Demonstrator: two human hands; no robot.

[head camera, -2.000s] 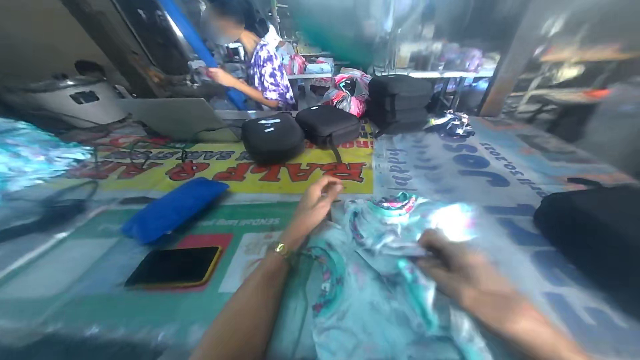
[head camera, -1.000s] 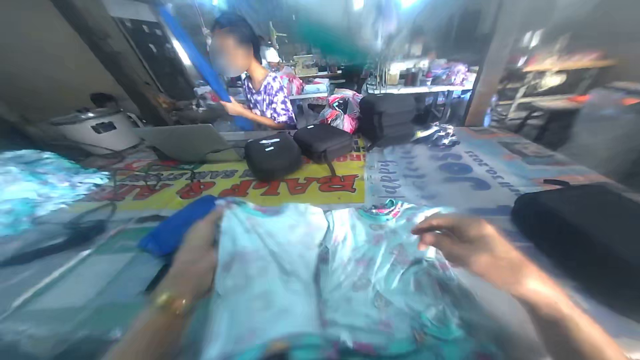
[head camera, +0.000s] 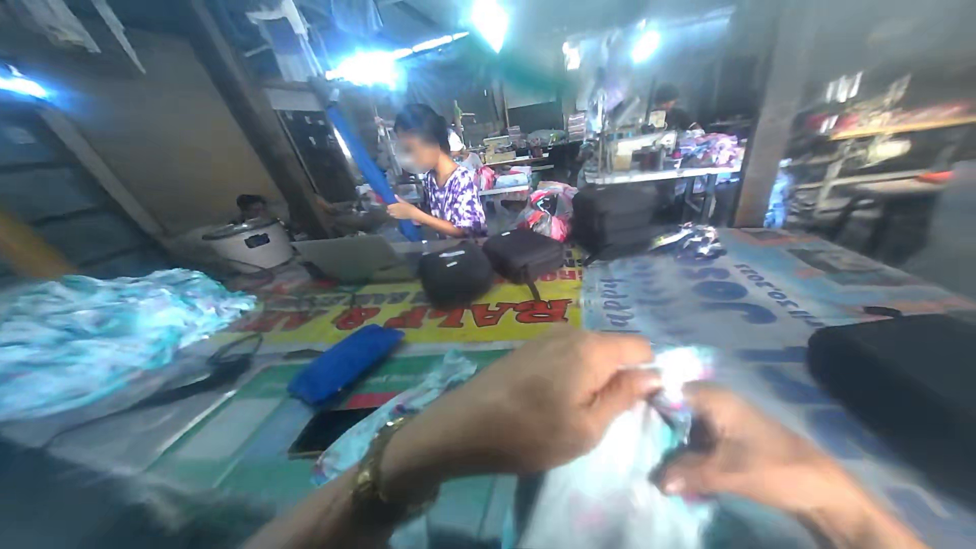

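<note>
My left hand (head camera: 560, 400), with a gold-coloured band at the wrist, pinches the upper edge of a light teal patterned garment (head camera: 610, 488). Close by on the right, my right hand (head camera: 747, 450) grips the bunched cloth of the same piece. The fabric hangs below both hands toward the bottom of the view. Part of the teal cloth shows beyond my left forearm, beside a smartphone (head camera: 335, 431) that it partly covers. A blue pouch (head camera: 347, 364) lies just past the phone. The fingertips are partly blurred.
Heaped teal cloth (head camera: 114, 332) lies at left. Black cases (head camera: 456, 273) and a laptop (head camera: 347, 259) stand along the table's far side, a larger black case (head camera: 900, 381) at right. Printed banners (head camera: 671, 293) cover the table. A person (head camera: 450, 183) is beyond it, holding something blue.
The garment, spread flat between my hands one second ago, is now gathered. My left hand has moved right, close to my right hand. The phone is partly visible again.
</note>
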